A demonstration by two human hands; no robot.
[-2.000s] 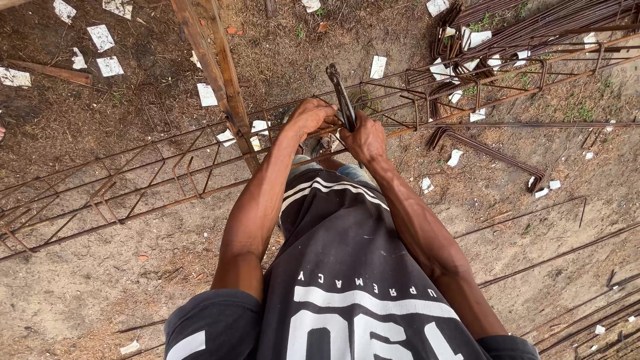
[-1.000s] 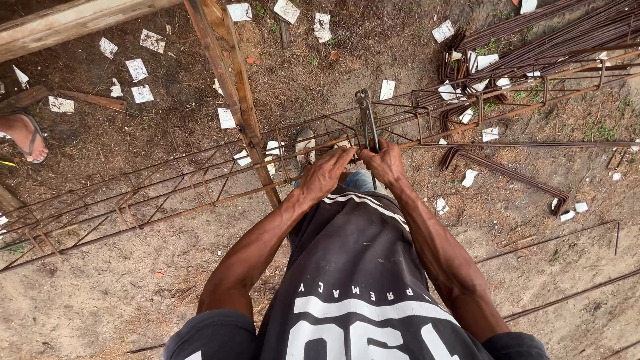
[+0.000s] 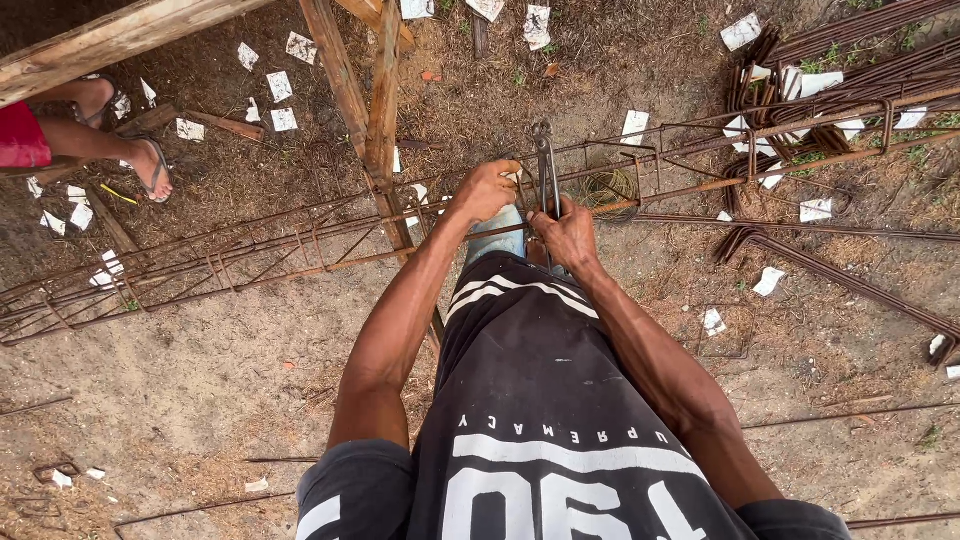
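A long rebar cage (image 3: 337,264) runs across the view in front of my body, made of rusty bars with stirrups around them. My left hand (image 3: 487,191) is at the cage, its fingers bent near a stirrup; whether it grips a bar or wire is hard to see. My right hand (image 3: 568,232) is closed around steel end-cutting nippers (image 3: 546,161), whose head points away from me, above the cage. A coil of thin tie wire (image 3: 609,193) lies just right of the nippers, at the cage.
Wooden posts (image 3: 384,97) stand behind the cage, and a wooden beam (image 3: 127,37) crosses the upper left. Another person's feet in flip-flops (image 3: 154,171) are at the left. Bent rebar (image 3: 847,289) and stacked stirrups (image 3: 832,142) lie at the right. White scraps (image 3: 281,86) litter the ground.
The view has shifted left, bringing more of the other person's legs into sight. My left hand has moved from close beside my right hand to a little apart from it.
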